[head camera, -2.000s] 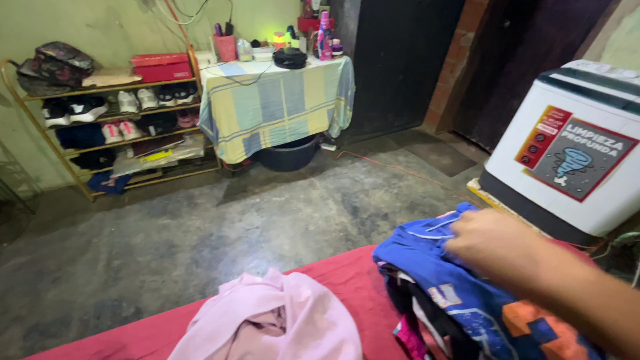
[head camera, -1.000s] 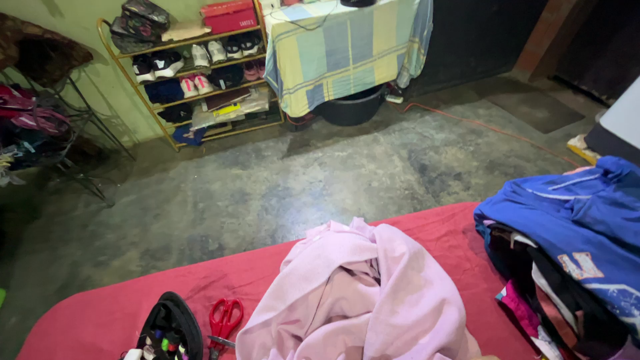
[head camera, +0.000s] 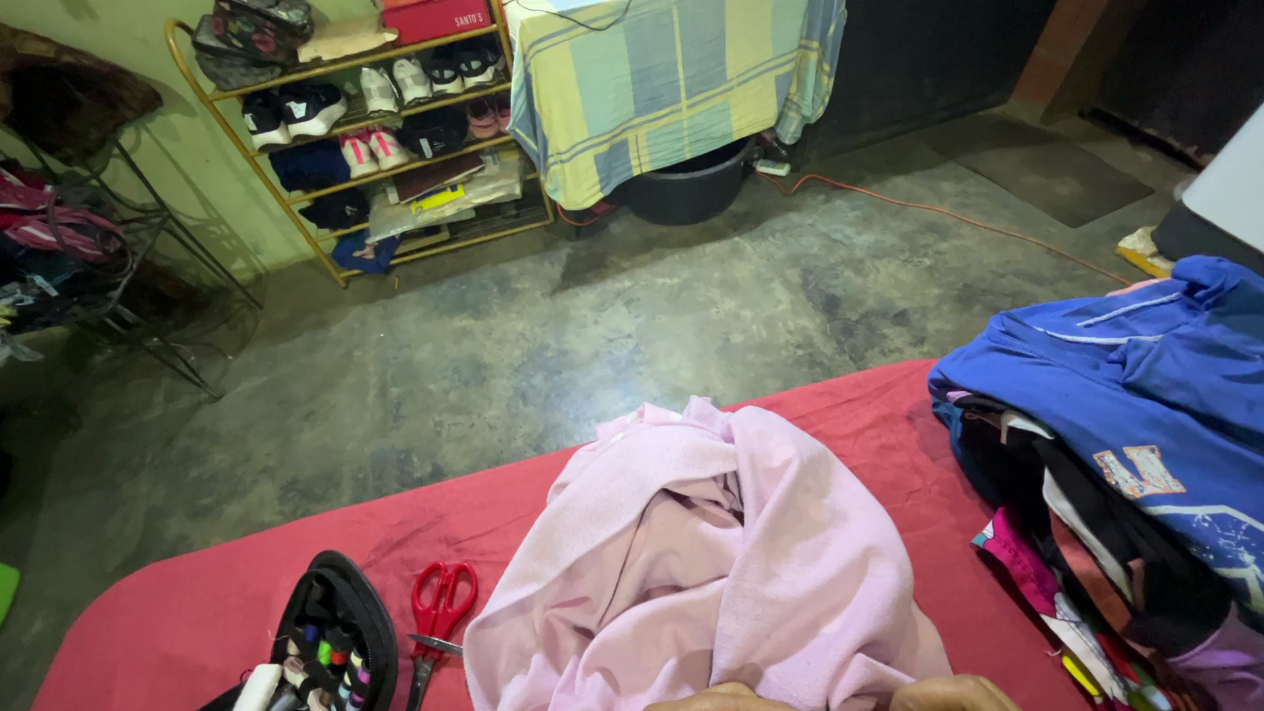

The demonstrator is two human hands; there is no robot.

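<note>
A pink cloth garment point(head camera: 790, 533) lies bunched on the red-covered surface point(head camera: 889, 425) at the bottom centre. Only small parts of my hands show at the bottom edge. My left hand point(head camera: 719, 699) is at the garment's lower middle and my right hand point(head camera: 950, 694) at its lower right corner; both touch the cloth, but their fingertips are cut off by the frame. Left of the garment lie red-handled scissors point(head camera: 441, 612), their blades slightly apart and one reaching the cloth. Beside them, an unzipped black case point(head camera: 380, 583) holds several small spools of thread.
Folded clothes topped by a blue hooded sweatshirt point(head camera: 1106, 365) are piled at the right. Beyond the concrete floor point(head camera: 474, 365) stand a shoe rack point(head camera: 395, 138), a cloth-covered table point(head camera: 652, 89) and a black tub point(head camera: 691, 190). An orange cable point(head camera: 938, 209) crosses the floor.
Two seconds ago a hand was on the blue sweatshirt; it has left it, and both hands are now at the pink garment. The view has swung left, bringing in the scissors and case.
</note>
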